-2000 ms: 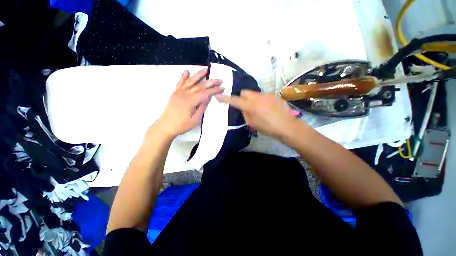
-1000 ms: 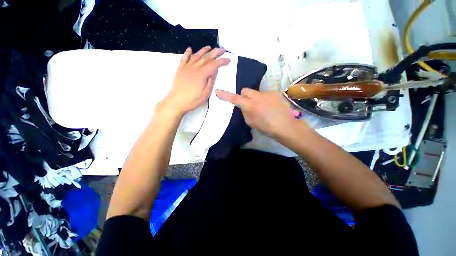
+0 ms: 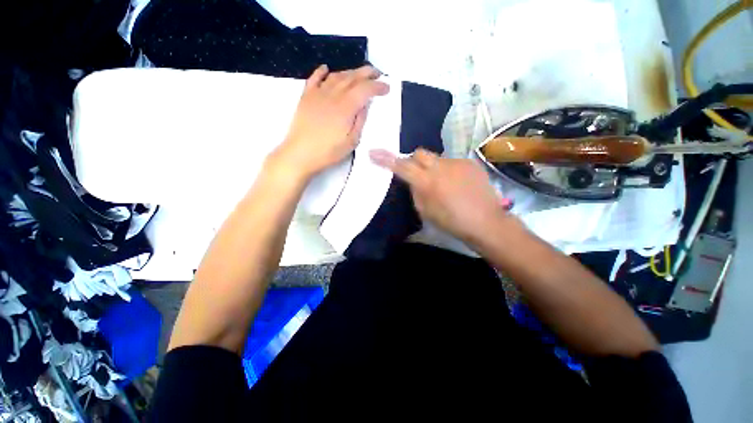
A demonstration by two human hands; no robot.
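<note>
The garment piece has black, white-speckled cloth (image 3: 239,37) behind the padded board, a curved white band (image 3: 363,198) and a plain black section (image 3: 423,120) on the band's right. My left hand (image 3: 330,120) lies palm down with fingers apart on the band's upper part and the board's end. My right hand (image 3: 450,194) rests over the plain black section, its index finger extended onto the middle of the band and its other fingers curled. A small pink thing (image 3: 505,202) shows beside this hand; I cannot tell whether it is held.
The off-white sleeve board (image 3: 190,136) extends left. A steam iron (image 3: 570,153) with a brown handle lies to the right, its tip towards my hands, hose and cable behind it. Black-and-white garment pieces (image 3: 74,281) are heaped at the left. Blue objects show below the table edge.
The white band and plain black section lie flatter and more spread out, and have shifted slightly right. Both hands have shifted slightly right with them. The iron lies as before.
</note>
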